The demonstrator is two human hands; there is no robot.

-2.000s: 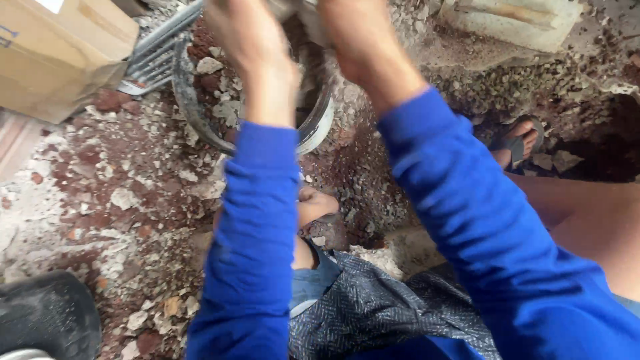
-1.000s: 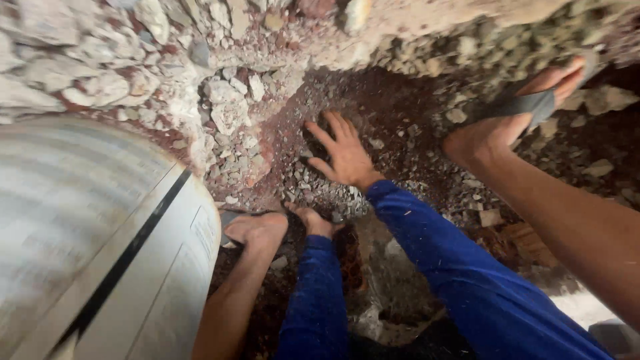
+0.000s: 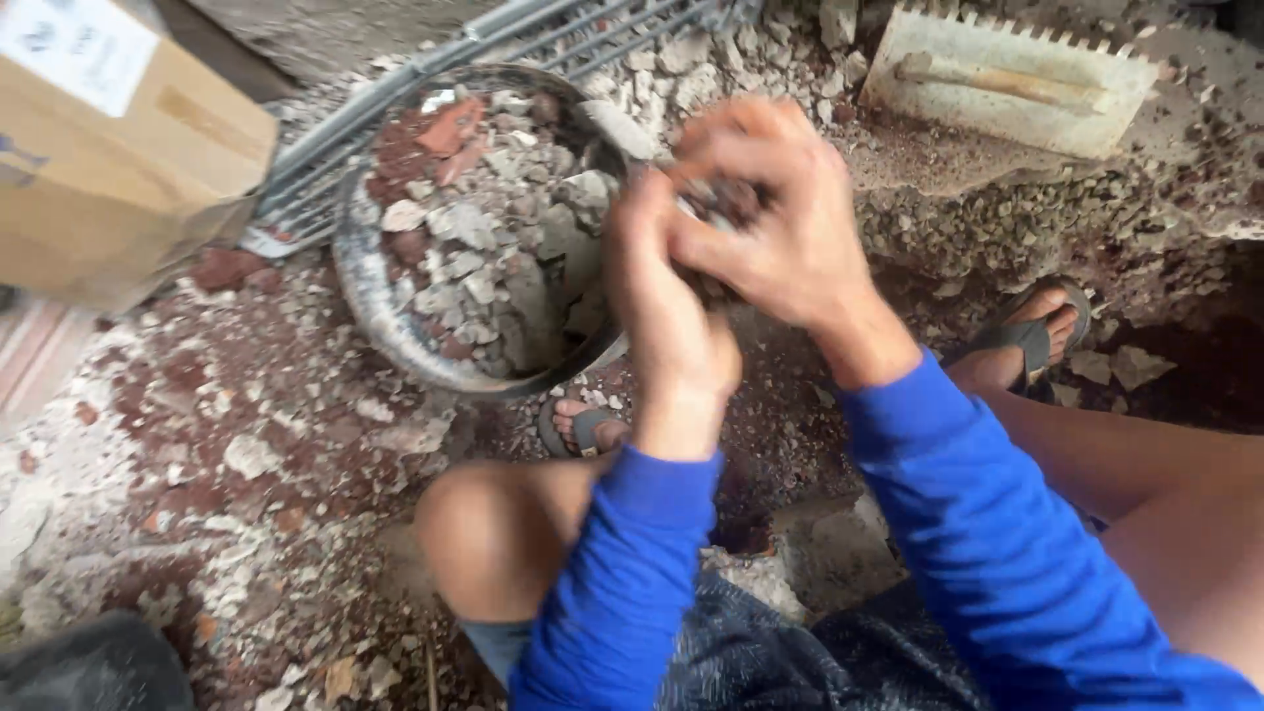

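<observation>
My left hand (image 3: 671, 296) and my right hand (image 3: 780, 212) are cupped together around a heap of broken rubble (image 3: 726, 202), blurred by motion. Both are at the right edge of a round bucket (image 3: 370, 296), which holds grey mortar chunks, gravel and reddish brick pieces. The left hand overlaps the bucket's rim; the right is just beyond it. Some of the rubble between the palms is hidden by the fingers.
A notched trowel (image 3: 1007, 84) lies at the upper right. Behind the bucket is a metal grate (image 3: 326, 168), with a cardboard box (image 3: 128, 168) at the left. A dark container (image 3: 94, 667) stands lower left. My sandalled feet flank a dug hollow; loose rubble covers the ground.
One second ago both hands were down at the ground between my feet, the right spread on the gravel. Now they are raised beside the bucket, cupped around rubble. The view has swung considerably.
</observation>
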